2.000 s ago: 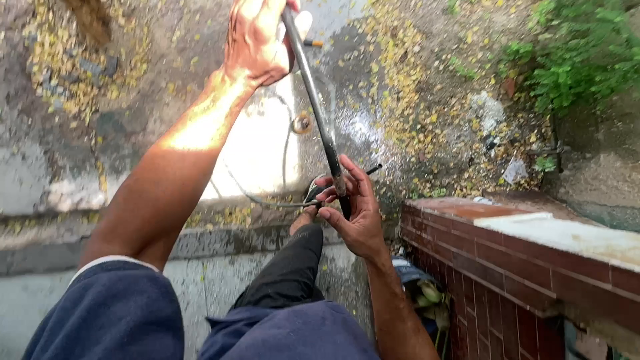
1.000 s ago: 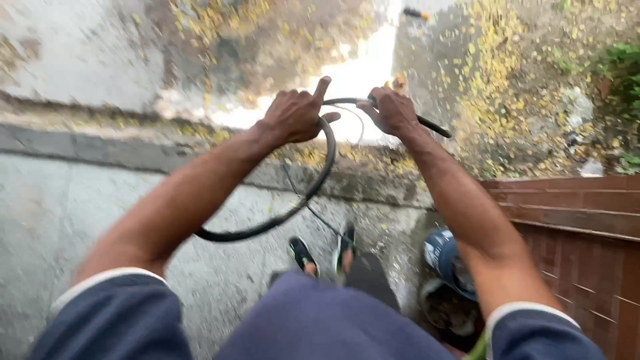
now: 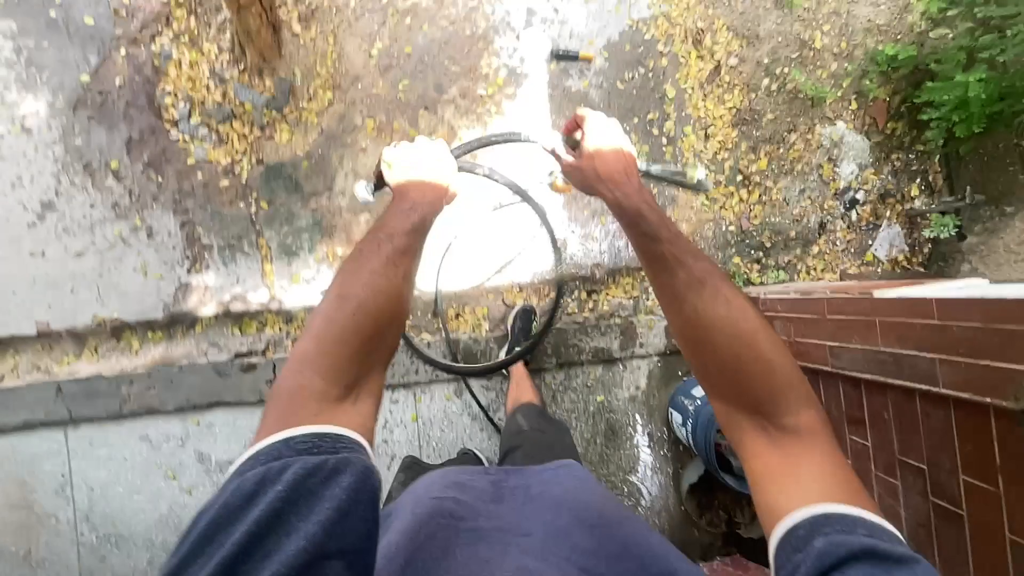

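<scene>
A thick black hose (image 3: 546, 224) hangs in a loop between my two hands. My left hand (image 3: 418, 170) is closed around it at the loop's upper left, and a short dark piece with a pale end sticks out past the fist. At the upper right my right hand (image 3: 598, 154) grips the hose too, its fingers curled. A dark, shiny end (image 3: 676, 176) extends beyond that wrist to the right. Glare washes out part of both hands. Below the loop a thinner dark hose (image 3: 446, 320) curves down toward the pavement near my foot.
A black shoe (image 3: 522, 324) stands at the concrete curb (image 3: 160, 394). A blue bucket (image 3: 694, 424) sits beside the red-brown tiled wall (image 3: 896, 340) on the right. A small black and orange object (image 3: 572, 55) lies on the ground ahead, with fallen yellow leaves (image 3: 704, 88) and a tree trunk (image 3: 254, 32).
The hose, stretched fairly straight between my hands two seconds ago, now forms a loop. Since one second ago my hands have moved farther apart. One foot is now forward at the curb.
</scene>
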